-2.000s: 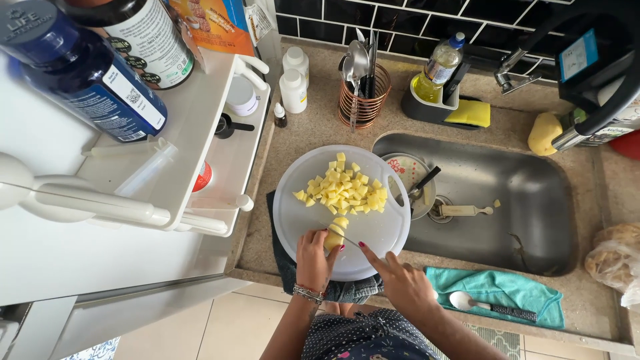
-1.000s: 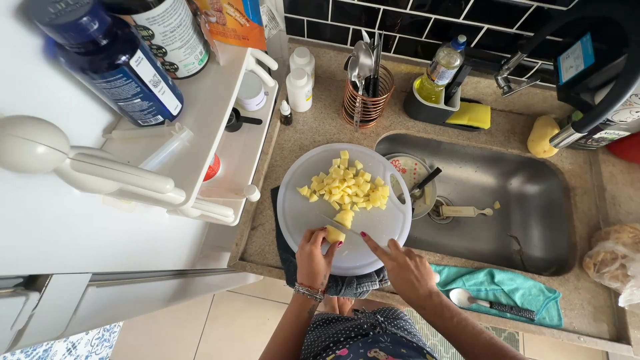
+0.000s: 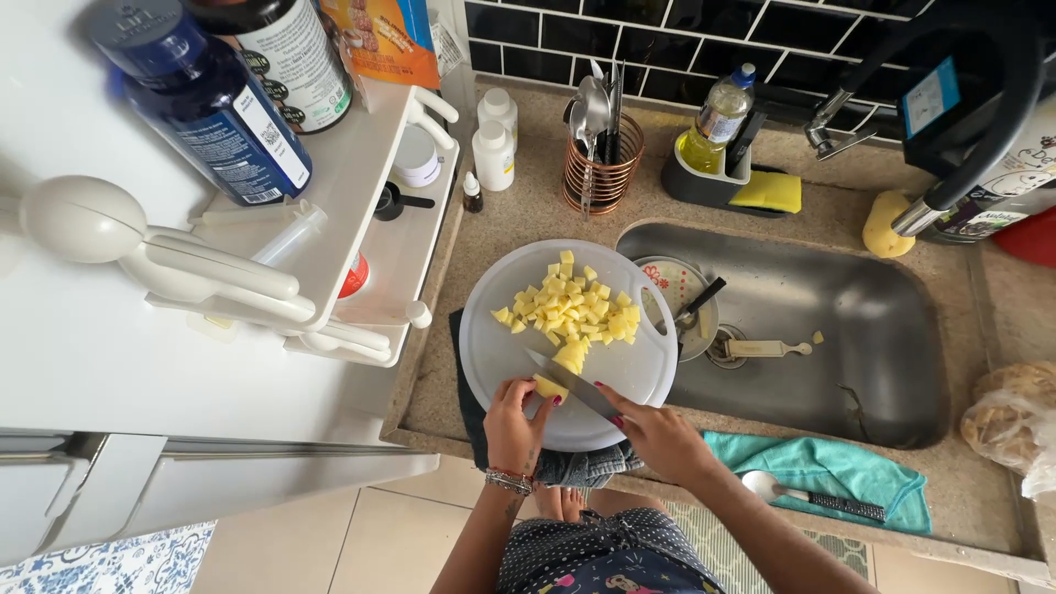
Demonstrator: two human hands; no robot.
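Observation:
A round white cutting board (image 3: 495, 289) lies on the counter beside the sink. Small pale-yellow potato cubes (image 3: 569, 305) are heaped on its upper part. Below them, my left hand (image 3: 513, 422) grips a piece of peeled potato (image 3: 549, 388) between thumb and fingers. My right hand (image 3: 664, 437) holds a kitchen knife (image 3: 582, 392), index finger along the back of the blade. The blade lies against the potato, between the held piece and some freshly cut slices (image 3: 571, 356). The knife's handle is hidden in my right hand.
Right of the board is a steel sink (image 3: 825, 289) with a plate (image 3: 672, 285) and a peeler (image 3: 759, 349). Behind stand a copper-coloured cutlery holder (image 3: 606, 177) and a soap bottle (image 3: 722, 124). A white shelf (image 3: 363, 157) juts in at left. A teal cloth (image 3: 813, 462) bears a spoon (image 3: 767, 487).
The knife has cut further into the potato; more small slices lie just above the held piece than in the earliest frame. Both hands remain near the board's lower part.

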